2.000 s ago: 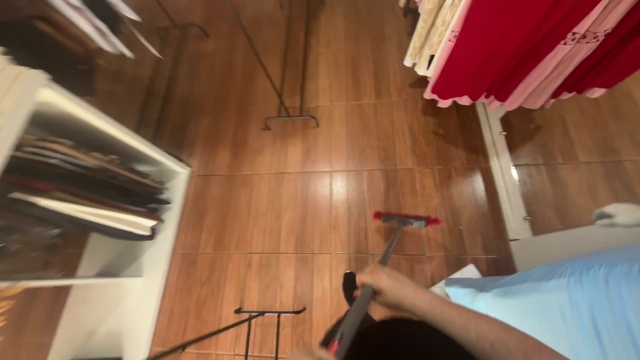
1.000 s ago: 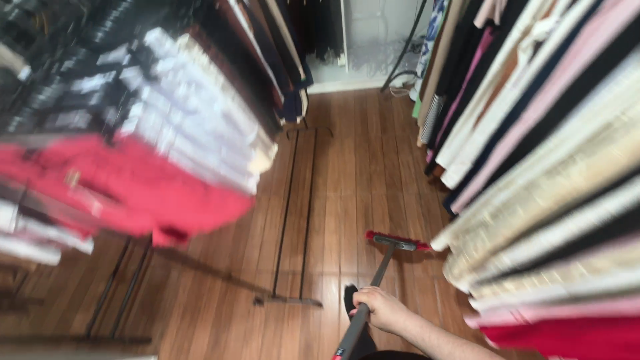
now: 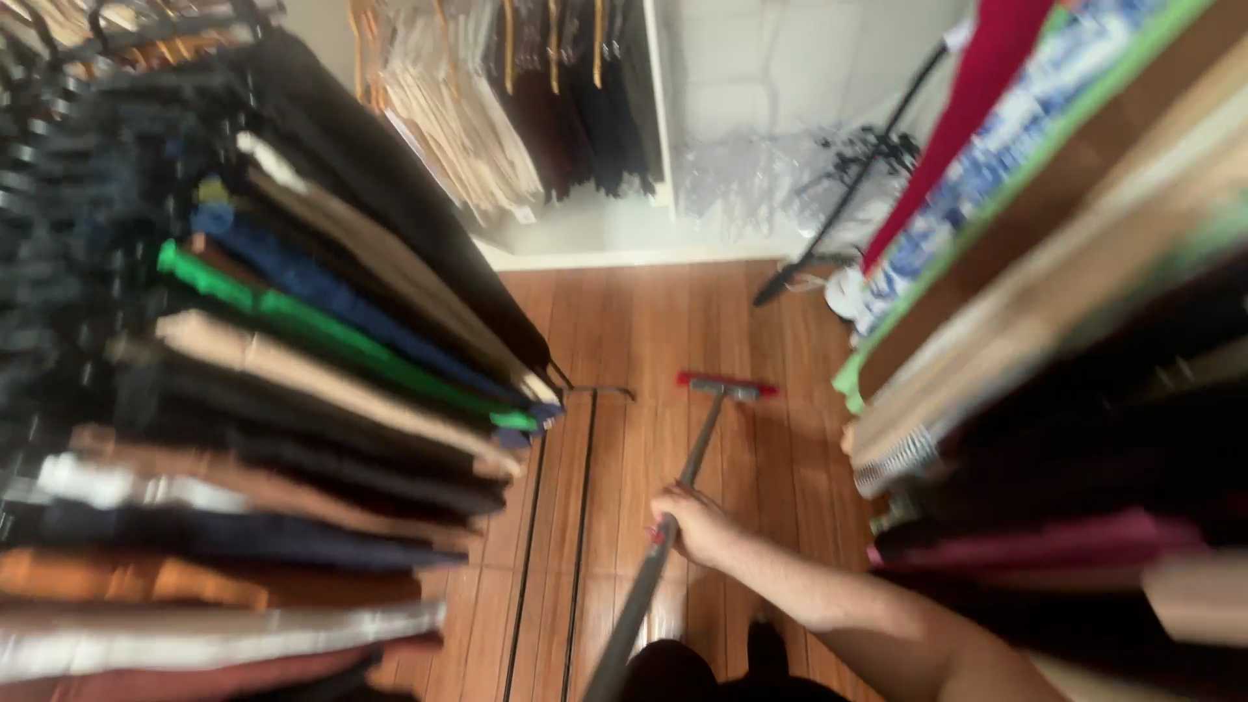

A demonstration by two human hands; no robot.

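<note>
My right hand (image 3: 694, 522) is closed around the grey pole (image 3: 634, 600) of a floor mop or broom, near the middle of its visible length. At the pole's far end a flat grey and red head (image 3: 727, 387) rests on the wood-look floor (image 3: 653, 322). The pole's near end runs out of the bottom of the view. My left hand is not in view. My dark shoes show at the bottom edge.
Dense clothes (image 3: 322, 361) hang on a rack at left, its black metal base (image 3: 581, 487) on the floor. More garments (image 3: 985, 283) hang at right. Ahead stand a white shelf unit (image 3: 585, 255) with hanging trousers, a black stand leg (image 3: 838, 214) and a white round object (image 3: 843, 292).
I have moved along the aisle between the clothes racks, and the white unit at its end is nearer. The view has turned strongly. My right hand stays on the pole.
</note>
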